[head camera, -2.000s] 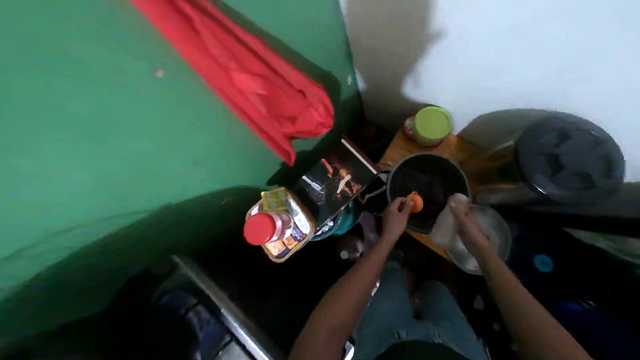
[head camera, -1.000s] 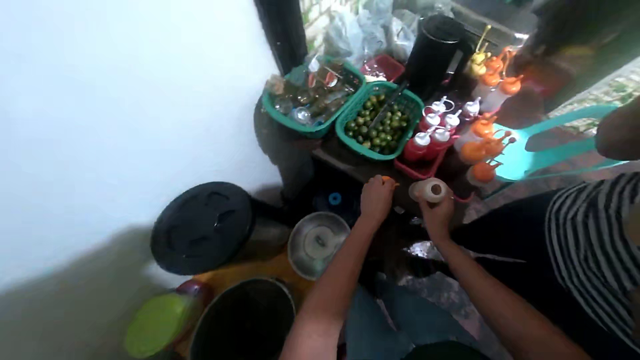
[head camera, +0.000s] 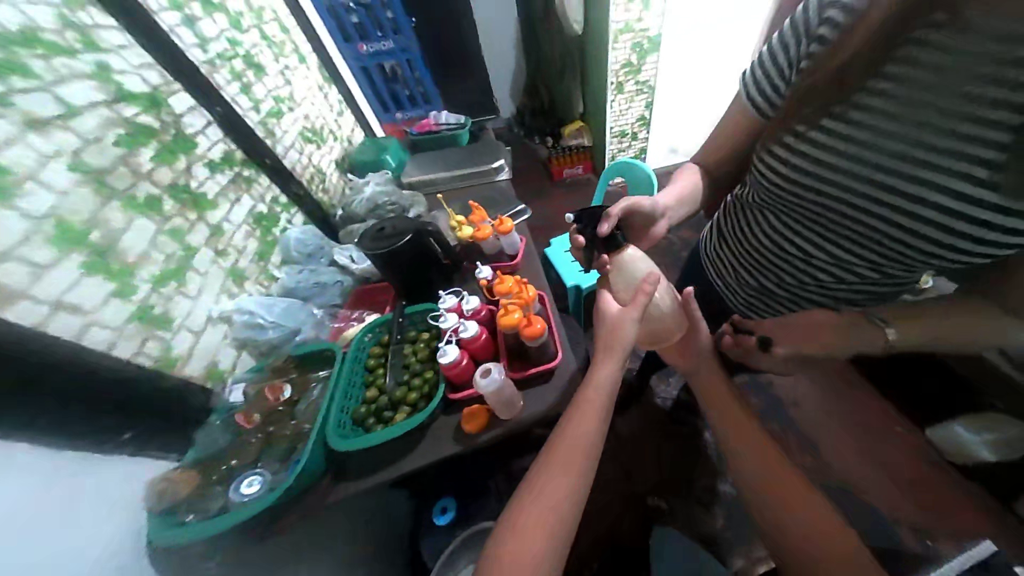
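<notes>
Both my hands are around a cloudy plastic spray bottle (head camera: 648, 300): my left hand (head camera: 620, 320) on its near left side, my right hand (head camera: 692, 336) at its lower right. A co-worker's hand (head camera: 636, 220) grips the black trigger head (head camera: 596, 228) at the top. The co-worker's other hand (head camera: 760, 344), with dark spots on the fingers, is beside my right hand. On the table edge stands an uncapped squeeze bottle (head camera: 498, 390), with an orange cap (head camera: 475, 418) lying beside it.
A green basket (head camera: 384, 436) holds small green citrus fruits and a knife. Another green basket (head camera: 240, 512) holds plastic-wrapped items. Red trays (head camera: 552, 364) carry capped squeeze bottles. Behind them stand a black pitcher (head camera: 408, 256) and plastic bags (head camera: 276, 320). A turquoise chair (head camera: 570, 260) is beyond the table.
The view has swung from the wall and pot to the table and co-worker. The squeeze bottle and orange cap, earlier in my hands, are on the table; my hands are now on the spray bottle.
</notes>
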